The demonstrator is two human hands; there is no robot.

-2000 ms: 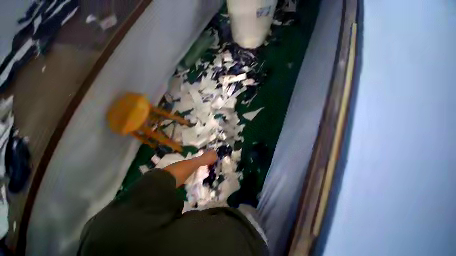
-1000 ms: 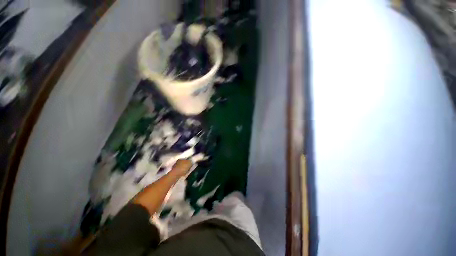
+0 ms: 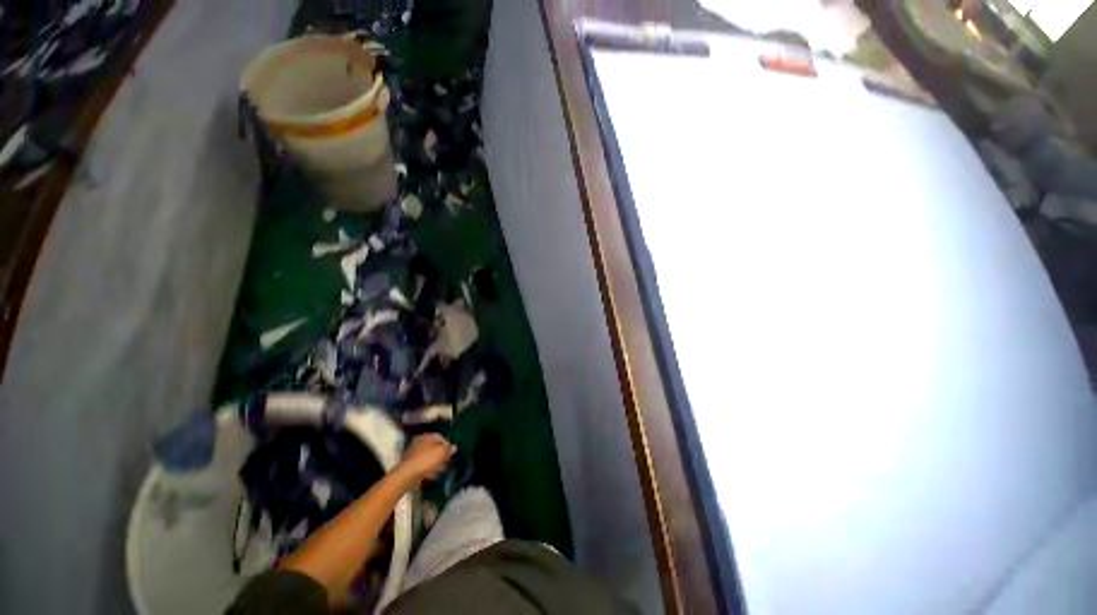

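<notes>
A huge smooth white fabric lay [image 3: 842, 312] covers the table on the right, its straight dark edge running along the brown table rim [image 3: 602, 216]. My left hand [image 3: 430, 455] hangs low over the aisle, beside the rim of a white bucket, away from the fabric. Its fingers look curled, but blur hides whether they hold anything. My right hand is out of the picture. At the far fabric end lie a pale wrapped bar [image 3: 644, 39] and an orange tool [image 3: 788, 64].
The near white bucket [image 3: 156, 541] holds dark scraps. A second white bucket [image 3: 349, 156] with an orange band stands farther up the aisle. Scraps [image 3: 385, 336] litter the green floor [image 3: 295, 282]. A pale-draped table [image 3: 132, 240] bounds the left side.
The view has moved forward along the aisle. The stool has left the picture, one bucket is now close at lower left, and the fabric's far end and a second bucket have appeared.
</notes>
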